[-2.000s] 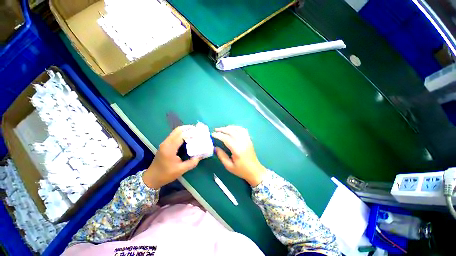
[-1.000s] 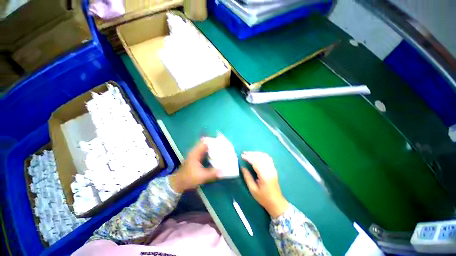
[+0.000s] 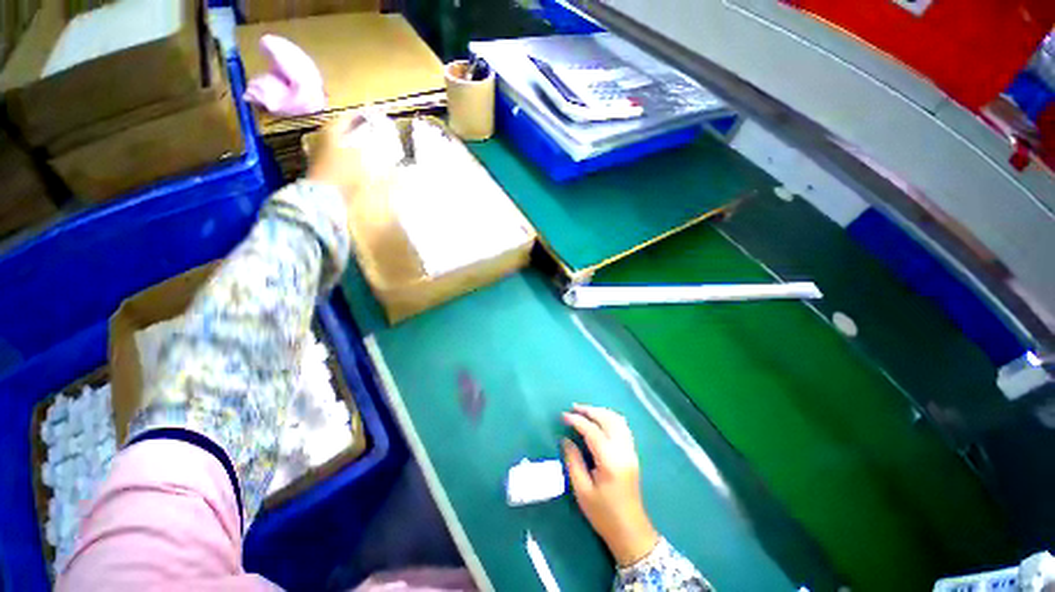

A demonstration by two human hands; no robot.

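Note:
A white plastic housing [image 3: 536, 481] lies on the green bench mat [image 3: 451, 359]. My right hand [image 3: 604, 468] rests on the mat just right of it, fingers apart and holding nothing. My left hand [image 3: 347, 160] is stretched to the far left corner of the cardboard parts tray [image 3: 454, 288], which holds white parts [image 3: 457, 208]. Its fingers are blurred against the white parts, so I cannot tell whether it grips one. A thin white pen-like tool [image 3: 540, 563] lies on the mat below the housing, near the frame's bottom edge.
A blue tote [image 3: 399, 445] with cartons of white parts stands at the left, partly behind my left sleeve. A white bar [image 3: 694, 294] crosses the green belt [image 3: 798, 405]. A pen cup [image 3: 470, 104] and a blue tray [image 3: 567, 162] stand at the back. A power strip [image 3: 995, 578] shows lower right.
My left hand has let go of the white housing and moved up and left to the cardboard tray. The housing now lies on the mat beside my right hand. The view has shifted.

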